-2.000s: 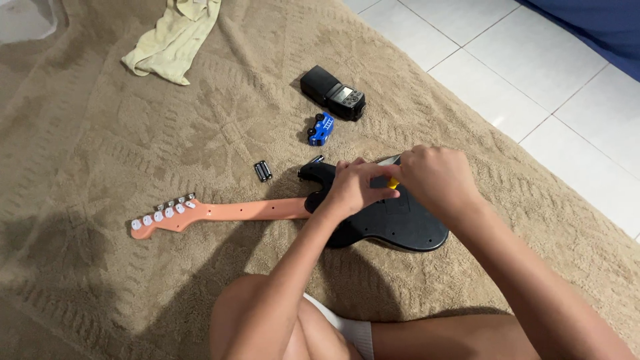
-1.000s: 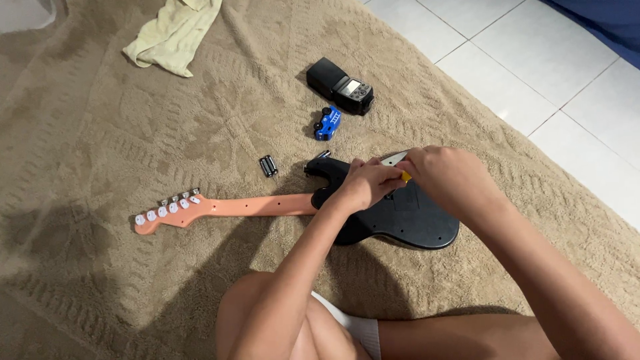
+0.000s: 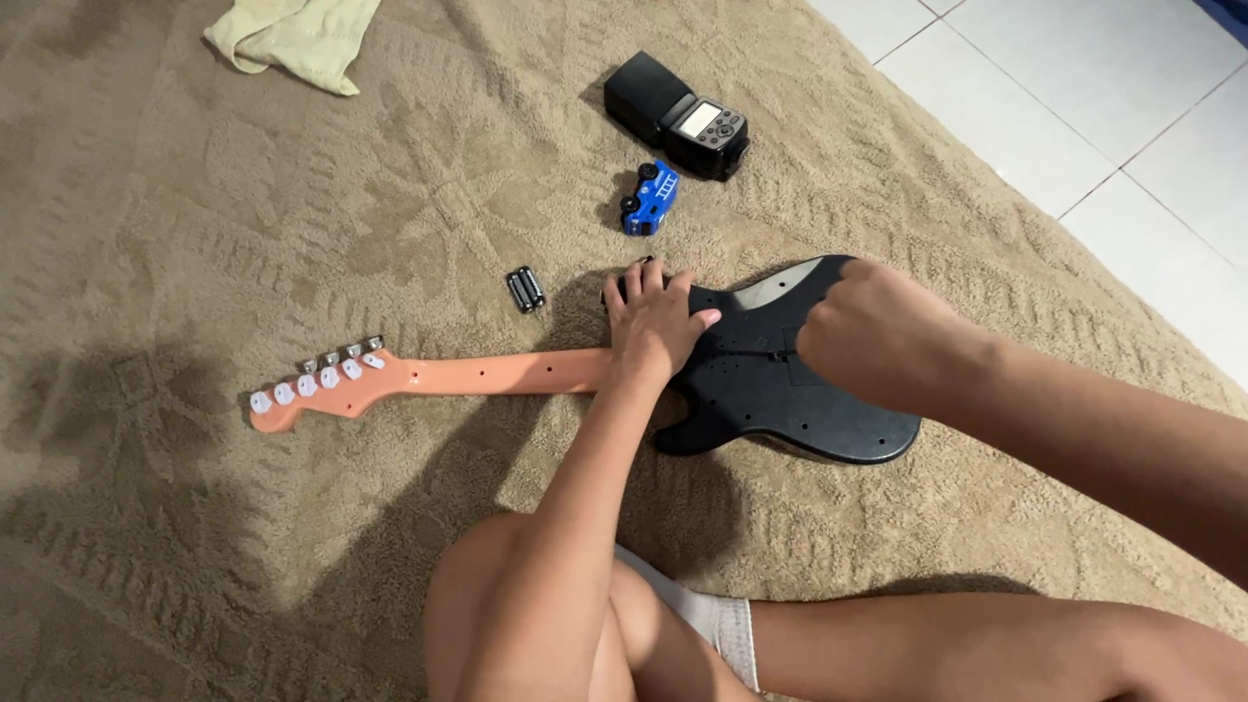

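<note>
A toy electric guitar [image 3: 848,409] lies face down, its black back with several screw holes upward and its orange neck [image 3: 507,373] pointing left. My left hand [image 3: 651,317] rests with spread fingers on the body where the neck joins it. Curled into a fist, my right hand [image 3: 882,336] is over the wide end of the body; whatever is inside it is hidden, and no tool shows. Beyond the neck, small batteries [image 3: 526,290] lie side by side on the blanket. A rectangular outline, partly behind my right hand, marks the guitar's back.
A blue toy car [image 3: 651,200] lies on its side beside a black camera flash [image 3: 678,117], both beyond the guitar. A pale yellow cloth [image 3: 292,39] is at the upper left. My legs are near the front of the brown blanket [image 3: 390,195]; white floor tiles [image 3: 1033,88] lie past its edge.
My hands, together over the guitar body before, are now apart: the left has moved left and spread, the right is over the wide end. The yellow piece seen between them no longer shows.
</note>
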